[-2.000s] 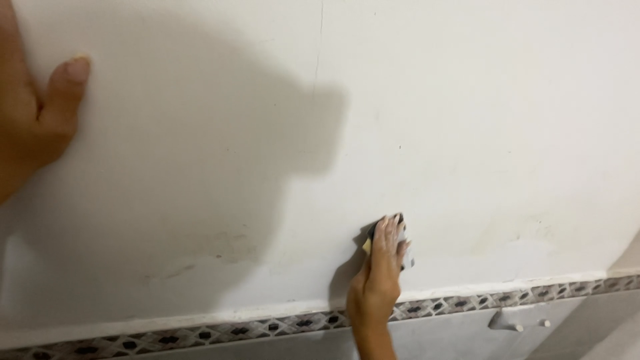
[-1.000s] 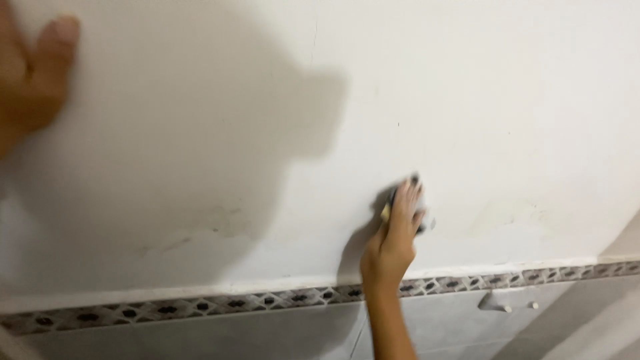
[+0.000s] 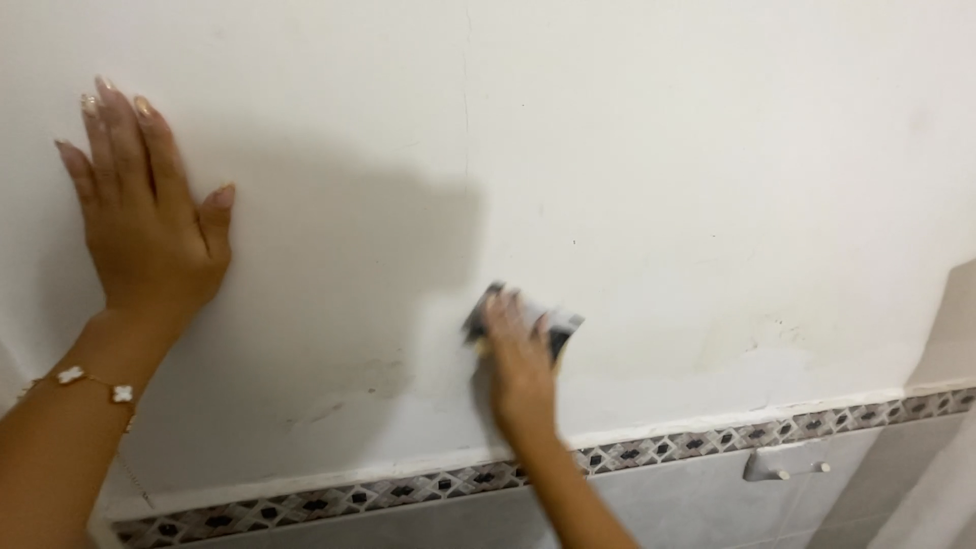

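My left hand (image 3: 156, 206) lies flat on the white painted wall (image 3: 648, 152) at the left, fingers apart and pointing up, holding nothing; a bracelet with white clover shapes is on that wrist. Lower and near the middle, my right hand (image 3: 522, 358) presses a dark and pale sheet, with a yellowish edge, against the wall. The sheet (image 3: 563, 328) is blurred and partly hidden under the fingers; it may be sandpaper, but I cannot tell. Stained, scuffed patches (image 3: 770, 335) mark the wall on both sides of the right hand, and a thin crack runs down above it.
A patterned tile border (image 3: 313, 505) crosses below the painted wall, with a rough white edge above it. Under the border are grey wall tiles (image 3: 686, 488) and a small holder with two pegs (image 3: 797, 467). A large shadow falls across the wall's left half.
My left hand, earlier cut off at the left edge, now shows whole. My right hand stays on the sheet, which has shifted across the wall. The view has moved.
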